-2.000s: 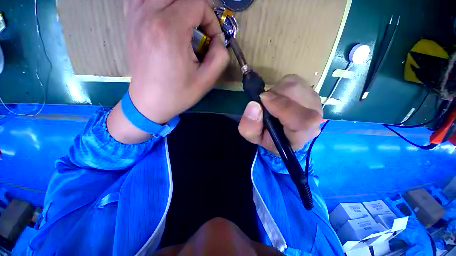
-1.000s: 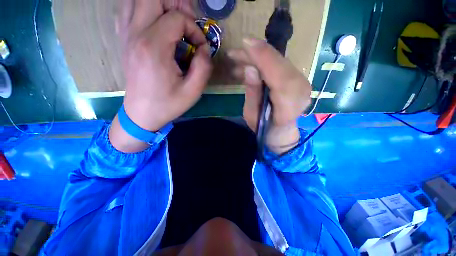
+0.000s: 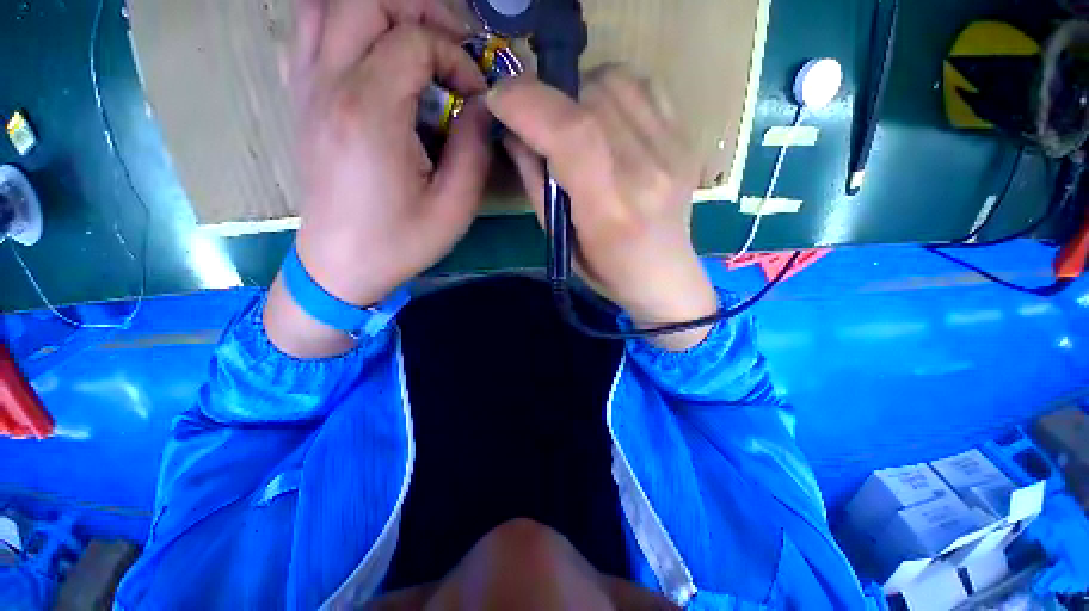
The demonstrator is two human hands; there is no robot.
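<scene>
My left hand (image 3: 388, 143) holds the round watch case (image 3: 492, 55) in its fingertips, over the board. The case has a shiny metal rim and an amber patch; my fingers hide much of it. A small silver battery with a yellow end (image 3: 449, 110) shows between my left thumb and fingers. My right hand (image 3: 609, 179) holds the black soldering iron (image 3: 558, 215), which lies along the palm with its thick end pointing away from me. My right thumb and index finger reach the case beside my left fingertips. The iron's tip is out of view. A dark disc with a grey centre (image 3: 506, 10) lies beyond the case.
The tan board (image 3: 215, 143) has pale tape edges. Right of it are a white disc on a cord (image 3: 818, 82), dark tweezers (image 3: 872, 102) and the yellow-black stand (image 3: 989, 74). A white spool (image 3: 18, 203) is at far left. The iron's cord crosses my right wrist.
The iron has swung away from the case and now lies in my right palm. My right fingers have moved left to the case. The view has shifted slightly.
</scene>
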